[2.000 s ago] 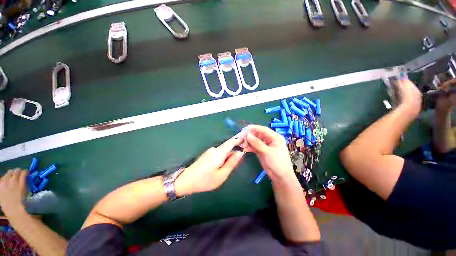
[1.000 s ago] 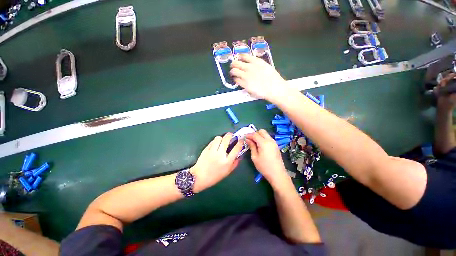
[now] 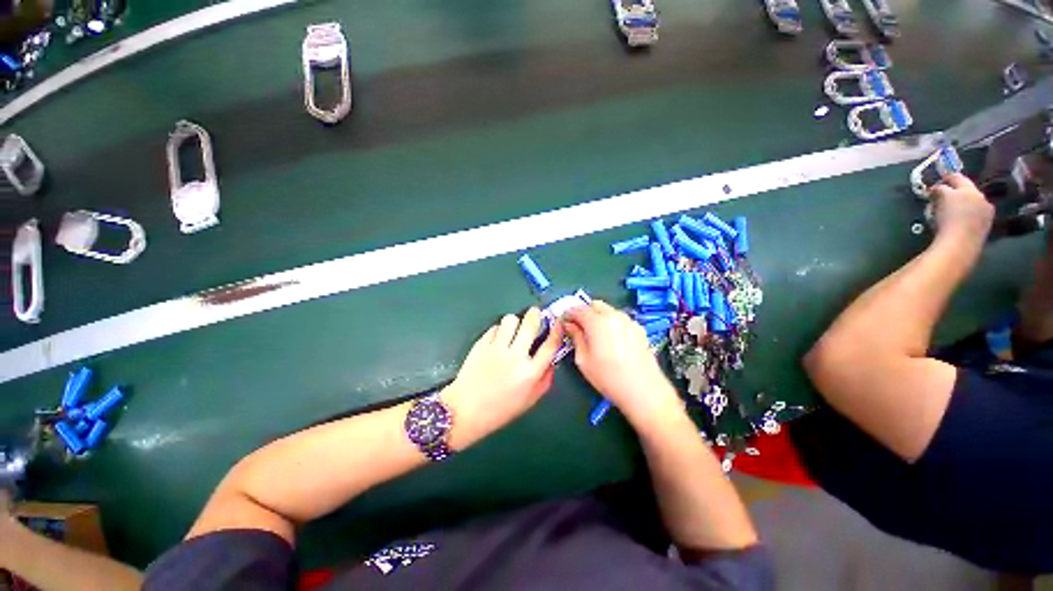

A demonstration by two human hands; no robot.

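Observation:
My left hand [image 3: 508,367], with a watch on the wrist, and my right hand [image 3: 610,346] meet in front of me over the green worktop. Both grip a small pale housing [image 3: 567,307], mostly covered by my fingers. A single blue battery cell [image 3: 534,271] lies just beyond the housing. A pile of blue battery cells [image 3: 681,277] with small boards and wires lies to the right of my right hand. Another blue piece [image 3: 599,411] lies beside my right wrist.
A pale rail [image 3: 462,245] separates the worktop from the belt. Empty housings [image 3: 328,75] lie on the belt at left, filled housings [image 3: 860,87] at far right. A neighbour's hand [image 3: 961,210] holds a housing at right. A smaller blue-cell pile [image 3: 87,412] and a box [image 3: 72,522] are at left.
The three filled housings in front of me are gone from the belt's middle. The neighbour's arm has withdrawn to the right. The housing has come into clearer view between my hands, which stay nearly in place.

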